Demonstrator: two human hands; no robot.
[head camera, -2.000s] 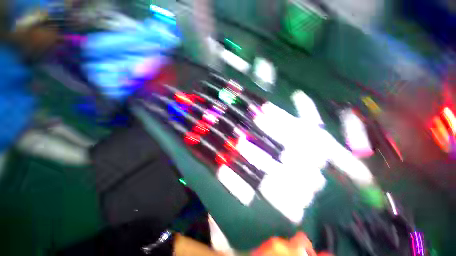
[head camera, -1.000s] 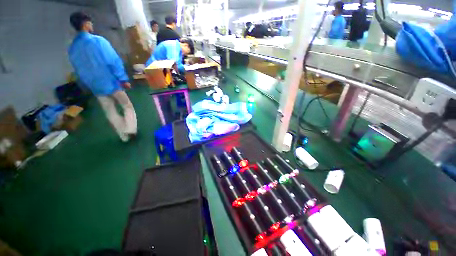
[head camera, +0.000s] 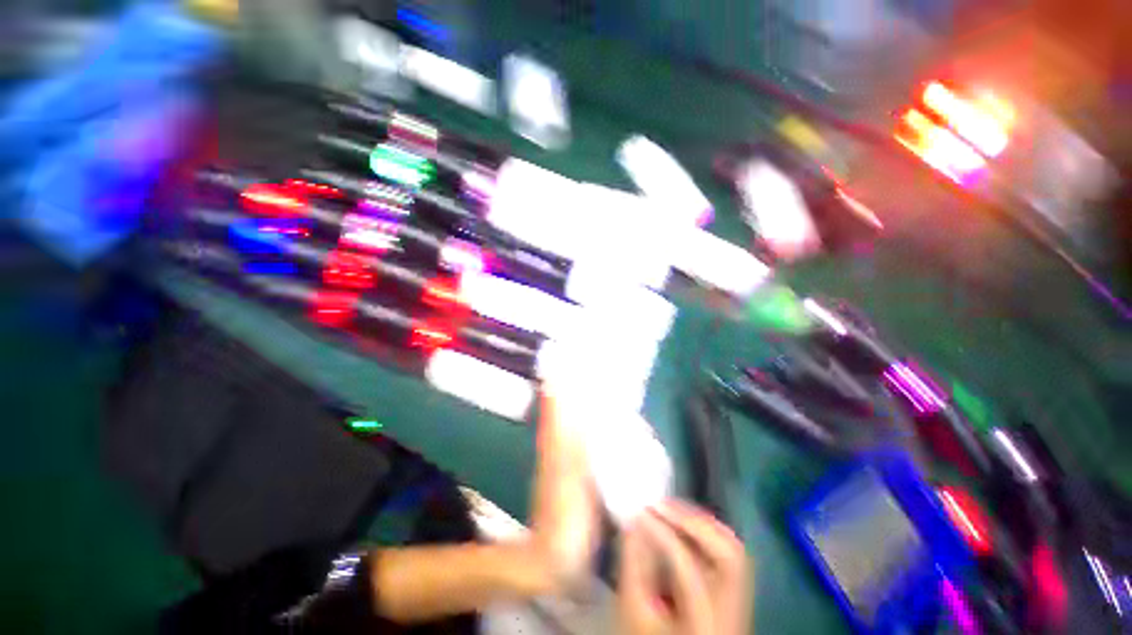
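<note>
The view is heavily blurred. A glossy white light unit (head camera: 636, 469) is at my hands at the bottom centre. My left hand (head camera: 546, 533) comes in from the left below a dark sleeve, its fingers closed along the unit's left side. My right hand (head camera: 683, 571) is at the unit's lower end with bent fingers; blur hides whether it grips anything. Several more white units (head camera: 534, 211) lie just beyond, washed out by glare.
Rows of black units with red, blue and green lit ends (head camera: 333, 267) lie at left. A blue box (head camera: 809, 546) with grey contents is at lower right, near more black units (head camera: 795, 403). Loose white units (head camera: 536, 102) lie at the back. Blue cloth (head camera: 93, 137) is at upper left.
The view has swung from the aisle and walking person down to the bench. Both hands and the blue box have come into view, with a white unit at the hands.
</note>
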